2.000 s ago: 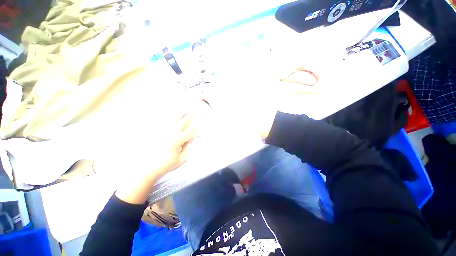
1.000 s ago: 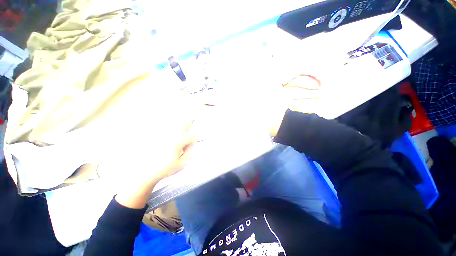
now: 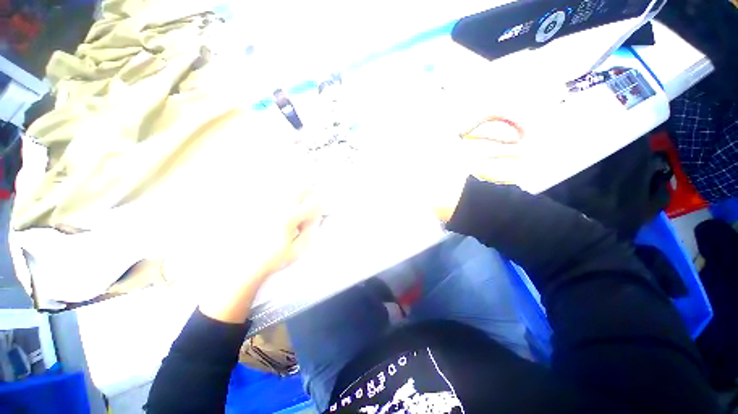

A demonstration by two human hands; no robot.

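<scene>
The khaki garment shell (image 3: 121, 137) lies bunched on the left of the white table, with white lining (image 3: 69, 263) along its near edge. The sewing machine head (image 3: 388, 52) crosses the top; its small metal needle parts (image 3: 332, 133) are washed out by glare. My left hand (image 3: 275, 242) rests on the pale cloth area below and left of the needle, its fingers overexposed. My right hand (image 3: 429, 194) is almost lost in glare below and right of the needle; only the area by the black cuff shows. What either hand grips cannot be made out.
The scissors' reddish loop handle (image 3: 498, 129) lies right of the needle. A black control panel (image 3: 550, 26) is on the machine head. A printed label (image 3: 631, 87) is at the table's right end. Blue bins (image 3: 267, 388) sit beneath, one holding tan cloth. The ruler-marked table edge (image 3: 279, 314) is above my lap.
The view has shifted slightly. A dark-reddish thin mark below the needle in the earlier frames no longer shows. My hands stay in nearly the same places.
</scene>
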